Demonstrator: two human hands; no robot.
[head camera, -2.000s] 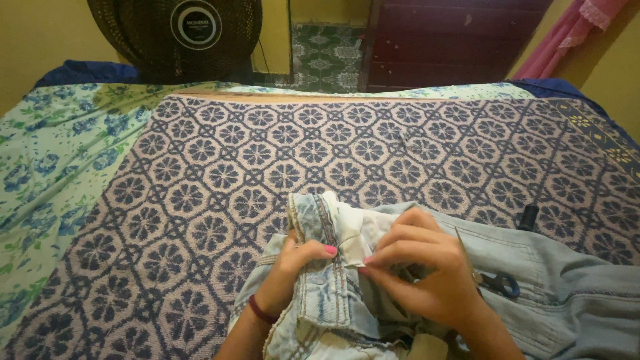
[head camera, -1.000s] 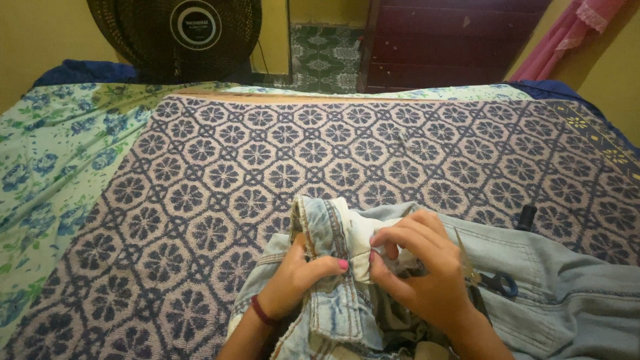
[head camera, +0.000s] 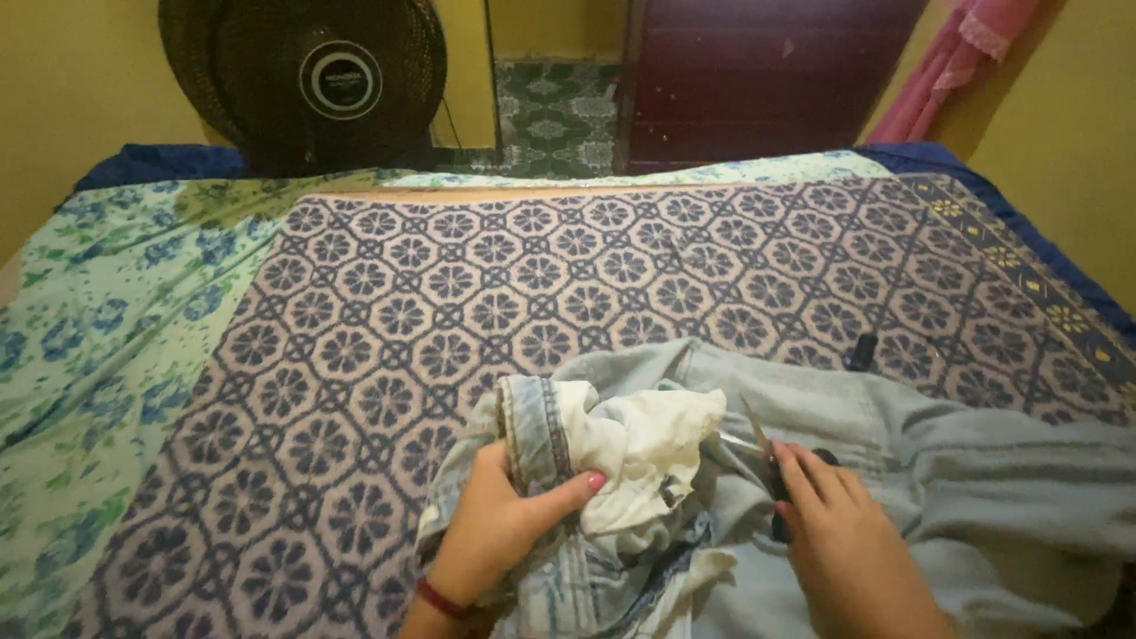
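Light blue denim jeans (head camera: 976, 497) lie across the patterned cloth, their waistband (head camera: 535, 426) toward the left. My left hand (head camera: 506, 524) grips the waistband, its thumb on top beside a white pocket lining (head camera: 635, 435) that is spread out and has a ragged, torn edge. Scissors (head camera: 754, 435) with dark handles point up and left, blades apart, just right of the lining. My right hand (head camera: 834, 515) has its fingers on the scissors' handles, which it partly hides.
A patterned woven cloth (head camera: 444, 355) lies under the jeans, over a floral sheet (head camera: 106, 355). A small black object (head camera: 861, 352) rests just beyond the jeans. A dark fan (head camera: 302, 80) stands past the far edge, and a pink curtain (head camera: 941, 71) hangs at the right.
My right hand has left the white lining and moved right to the scissors, which lay on the jeans before. The lining now spreads out to the right. My left hand still grips the waistband.
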